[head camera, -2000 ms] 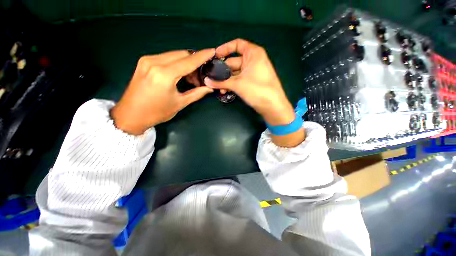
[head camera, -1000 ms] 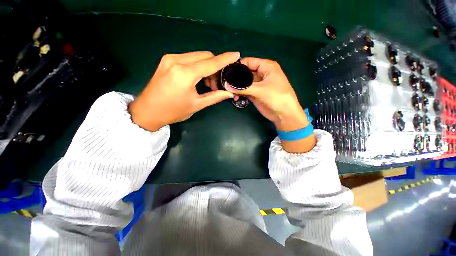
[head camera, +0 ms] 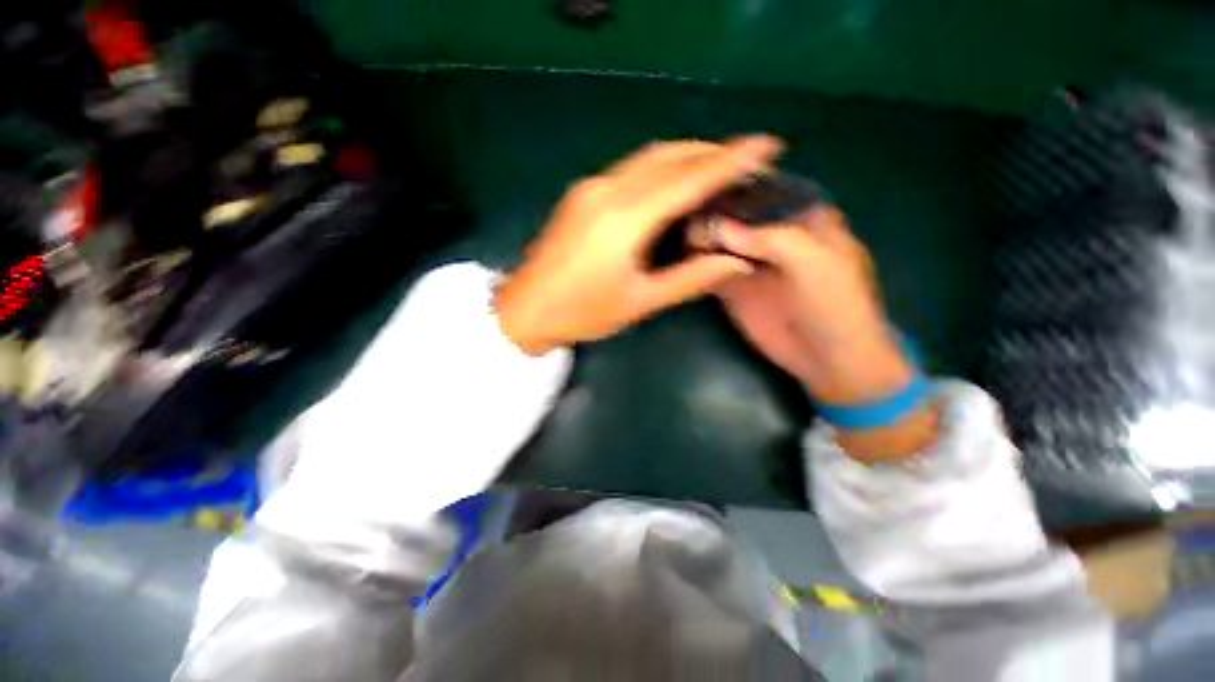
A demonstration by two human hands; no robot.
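A small dark round unit [head camera: 773,200] is held above the dark green bench mat, between my two hands. The frame is blurred, so its face and inner parts do not show clearly. My right hand [head camera: 813,293], with a blue band at the wrist, grips it from the right and below, thumb across its near edge. My left hand [head camera: 626,240] is at its left side, fingers stretched over toward its top and thumb below. Whether the left fingertips touch the unit is not clear.
A blurred test fixture [head camera: 253,253] with red grips and glowing red digits [head camera: 20,287] stands at the left. A stack of clear trays [head camera: 1086,293] stands at the right. A small dark item [head camera: 584,11] lies at the top edge. A cardboard carton [head camera: 1130,570] shows below right.
The view has turned left, so more of the fixture shows and the tray stack is cut off. The dark disc's face no longer faces me squarely, and the left fingers are more extended.
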